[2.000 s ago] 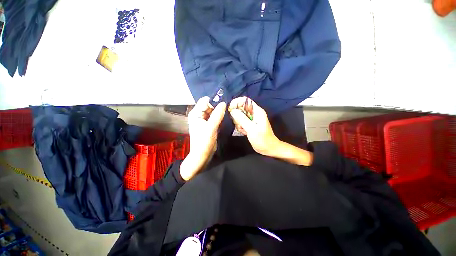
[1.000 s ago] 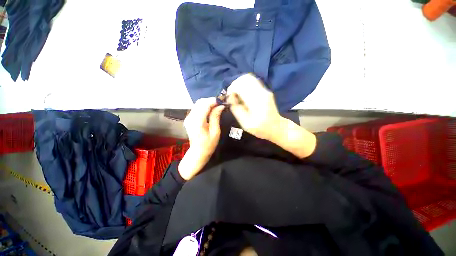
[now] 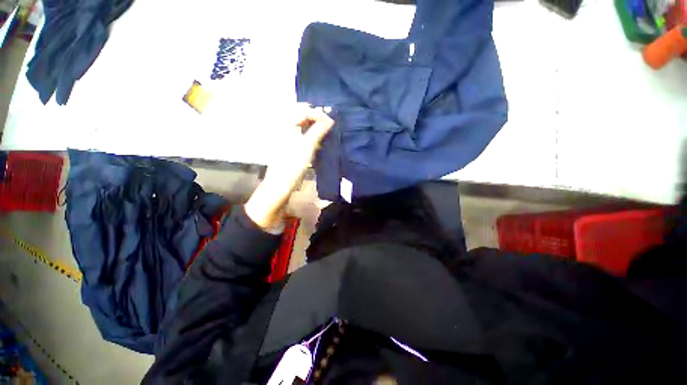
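Navy trousers (image 3: 467, 113) lie on the near edge of the white table, with part of the cloth hanging over the edge. A small white label (image 3: 346, 189) shows at their lower edge. My left hand (image 3: 297, 147) pinches the left edge of the trousers between its fingertips, above the table edge. Whether a needle, thread or button is there is too small to tell. My right hand is not in view; only the dark right sleeve shows, reaching to the right rim.
A pile of dark buttons (image 3: 230, 59) and a yellow-brown block (image 3: 197, 97) lie on the white table (image 3: 595, 113). Navy garments (image 3: 132, 241) hang at the left by red crates (image 3: 34, 182). More red crates (image 3: 621, 237) stand below right. An orange cone (image 3: 666, 47) is upper right.
My right hand has left the trousers and gone out of the picture to the right. My left hand has moved up over the table with the trousers' edge. The view has shifted and turned.
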